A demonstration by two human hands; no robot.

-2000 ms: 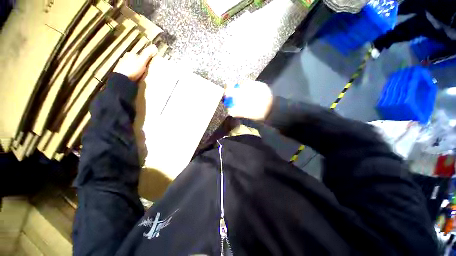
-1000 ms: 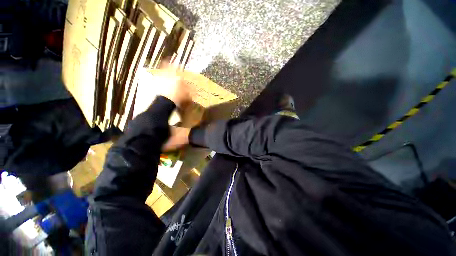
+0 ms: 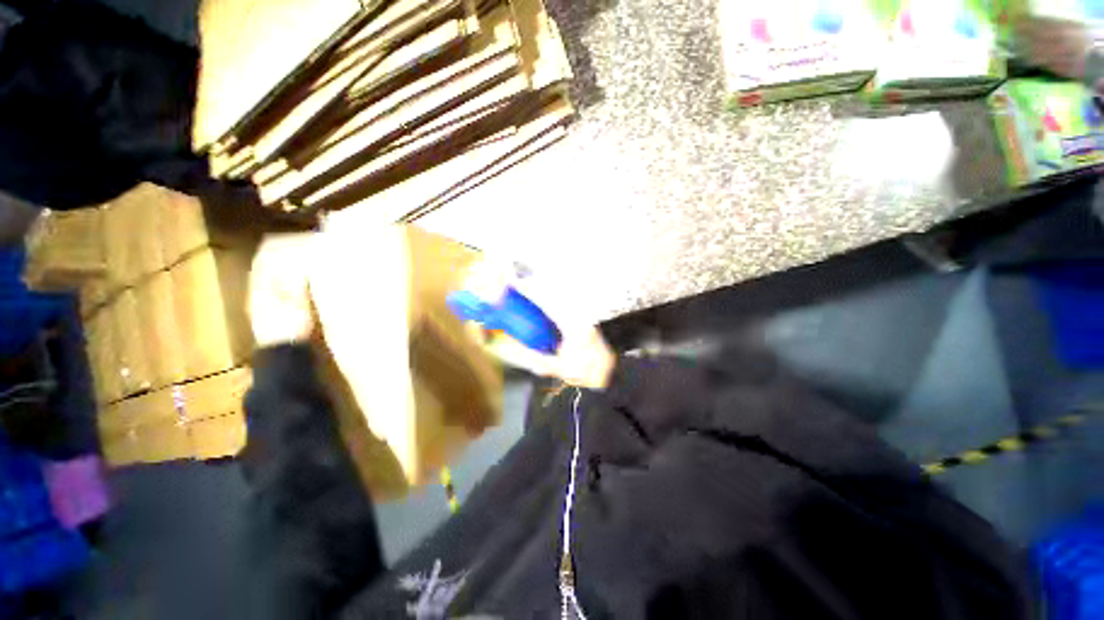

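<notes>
A brown carton (image 3: 454, 351), blurred, is held at the front edge of the bench, close to my body. One pale panel catches the light. My left hand (image 3: 281, 291), washed out by glare, is on the carton's left side; its fingertips are not clear. My right hand (image 3: 587, 354) is closed around a blue tape dispenser (image 3: 515, 320) at the carton's right edge. Whether the tape touches the carton cannot be told.
Flat cartons (image 3: 387, 109) lie piled on the speckled bench (image 3: 690, 206). Green-and-white product boxes (image 3: 805, 49) are at the upper right, near another person's hand (image 3: 1056, 46). Stacked cartons (image 3: 164, 327) stand at the left. Blue crates (image 3: 1077, 569) show at the lower right.
The view has turned, bringing the product boxes and carton stack into view. My hands, close together at the carton one second ago, are now apart on either side. The blue dispenser shows again in my right hand.
</notes>
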